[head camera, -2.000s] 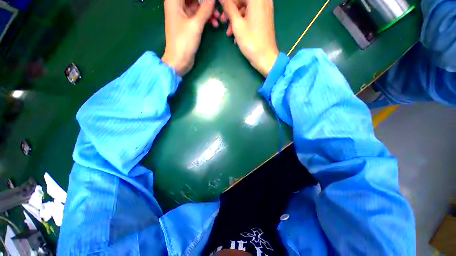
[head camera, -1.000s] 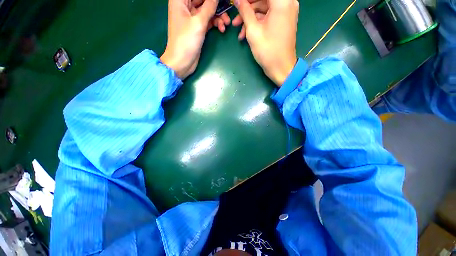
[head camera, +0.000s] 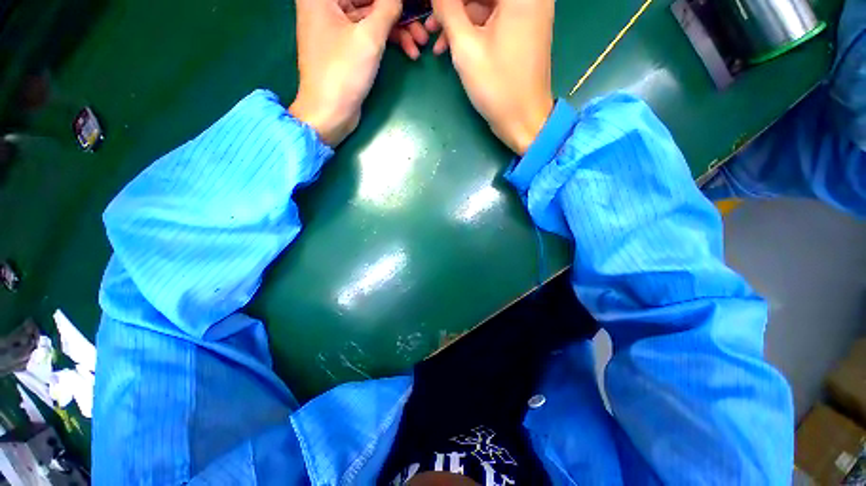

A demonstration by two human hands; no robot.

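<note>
A small dark electronic unit [head camera: 414, 13] is held between my two hands at the top edge of the picture, mostly hidden by the fingers and partly cut off. My left hand [head camera: 349, 47] and my right hand [head camera: 492, 57] both grip it with their fingertips from either side. The tops of both hands are cut off by the frame. A blue strap [head camera: 548, 142] is around my right wrist. Another small unit [head camera: 87, 129] lies on the green mat [head camera: 418, 247] at the left, and a further one [head camera: 9, 275] lies at the left edge.
A yellow stick [head camera: 611, 47] lies right of my hands. A silver reel with a green rim [head camera: 774, 28] stands at upper right on a dark stand. White scraps [head camera: 71, 365] and a grey tool [head camera: 33, 456] lie lower left. A person's blue sleeve [head camera: 793, 161] is at right. Cardboard boxes [head camera: 831, 441] are beyond.
Since the first frame, the loose units have shifted left in the view. My hands remain together at the top; the held unit shows less than one second ago.
</note>
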